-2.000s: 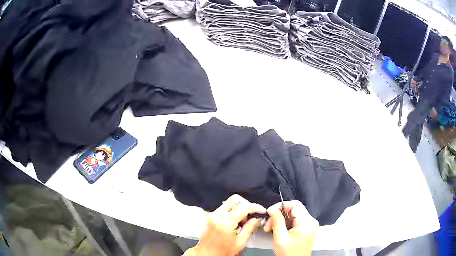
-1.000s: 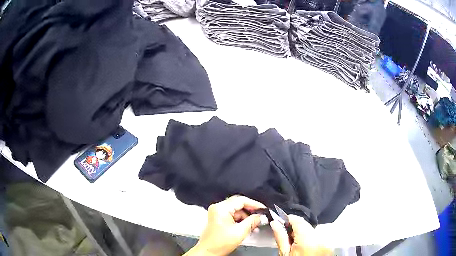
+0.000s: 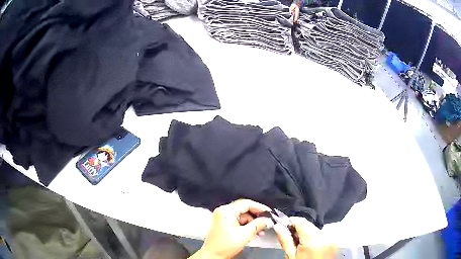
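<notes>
A black garment (image 3: 227,162) lies bunched on the white table in front of me. My left hand (image 3: 237,227) pinches its near edge between thumb and fingers. My right hand (image 3: 302,238) holds thread snips (image 3: 281,217), whose pointed metal blades show just right of my left fingertips, close to the pinched edge. The handle is mostly hidden by my fingers. Threads are too fine to make out.
A large heap of black garments (image 3: 76,76) lies at left, with a smartphone in a cartoon case (image 3: 107,156) beside it. Folded grey garments (image 3: 247,25) are stacked at the far side. The white table (image 3: 404,202) has a curved edge.
Since two seconds ago, my right hand has moved slightly right and down, and the snips' blades now show clearly. A person at far right has left view. A hand shows at the grey stacks.
</notes>
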